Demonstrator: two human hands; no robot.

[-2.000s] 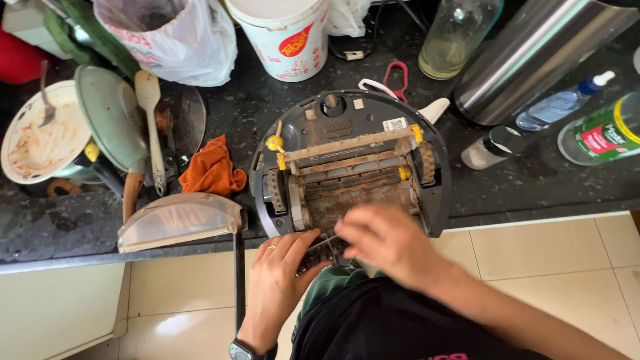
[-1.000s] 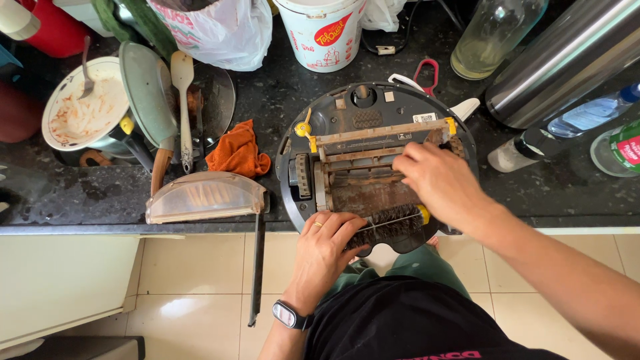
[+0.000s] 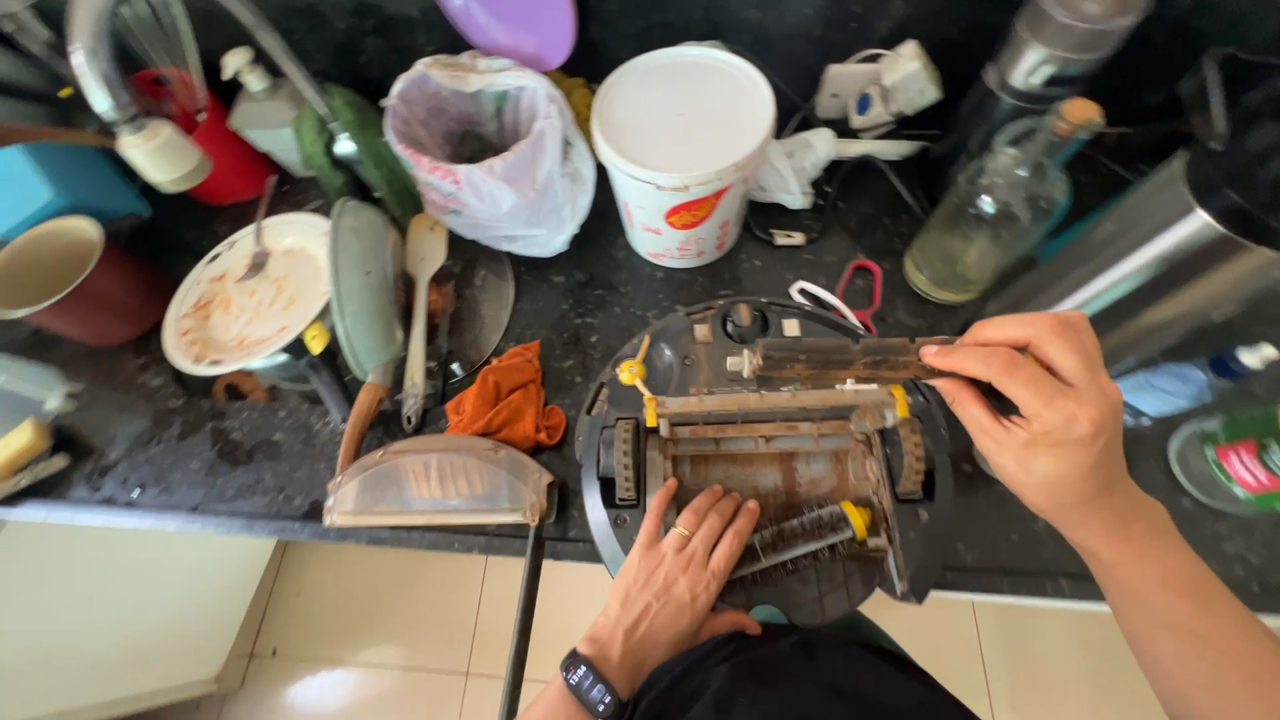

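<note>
An upturned robot vacuum cleaner (image 3: 660,350) lies at the counter's front edge, its dusty brush bay uncovered. My right hand (image 3: 1045,410) pinches one end of a brown rubber roller (image 3: 840,358) and holds it level over the vacuum's far part. Flat across the near left of the bay lies my left hand (image 3: 690,550), fingers apart, partly over a bristle brush roller (image 3: 805,535) with a yellow end cap. A hinged frame (image 3: 780,405) with yellow tabs spans the bay's far side. A yellow side brush (image 3: 632,372) sits at the upper left.
Left of the vacuum are a clear dustbin part (image 3: 440,485), an orange cloth (image 3: 508,400), a wooden spoon (image 3: 420,280) and a dirty pan (image 3: 250,300). Behind stand a bag-lined bin (image 3: 490,160) and a white bucket (image 3: 685,160). Red-handled scissors (image 3: 860,295) and a glass bottle (image 3: 985,220) are beyond.
My right hand has lifted the rubber roller out of the bay and moved right with it. The bristle roller now lies slanted beside my left hand, whose fingers have spread. The view has shifted.
</note>
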